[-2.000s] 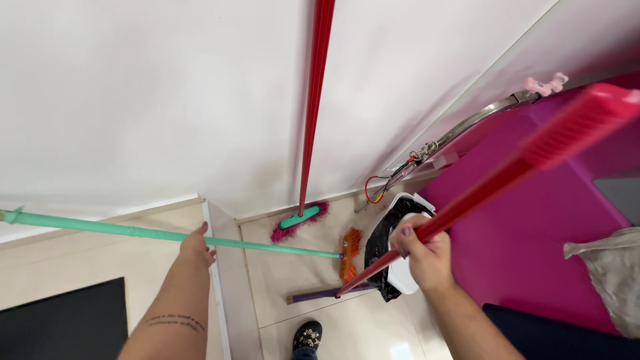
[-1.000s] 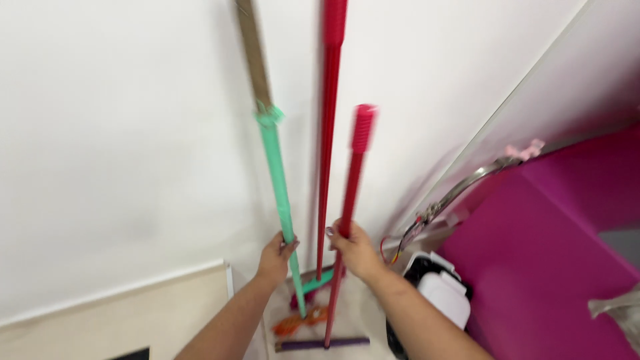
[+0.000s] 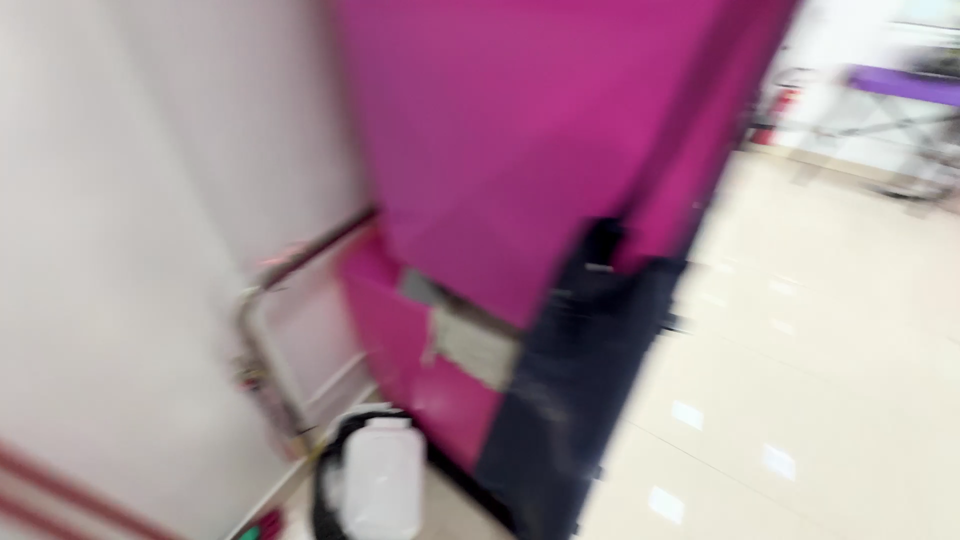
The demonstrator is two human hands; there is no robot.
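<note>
Neither my left hand nor my right hand shows in the head view, so what they hold is hidden. Two blurred red poles (image 3: 71, 487) cross the lower left corner against the white wall. At the bottom edge, part of a pink and green broom head (image 3: 264, 526) is visible. Right of it on the floor stands a bin with a white lid (image 3: 384, 480) and a black liner. A dark cloth (image 3: 570, 390) hangs along the edge of a magenta panel (image 3: 540, 135). A light cloth (image 3: 476, 345) lies in an opening of the magenta furniture.
A curved metal rail (image 3: 251, 330) is by the wall, left of the magenta furniture. Glossy pale floor tiles (image 3: 787, 360) extend at the right. Farther back are a red fire extinguisher (image 3: 776, 116) and a purple-topped table (image 3: 907, 86) with metal legs.
The view has swung strongly to the right. Both hands, on the green and red handles one second ago, are out of view, as is the green handle.
</note>
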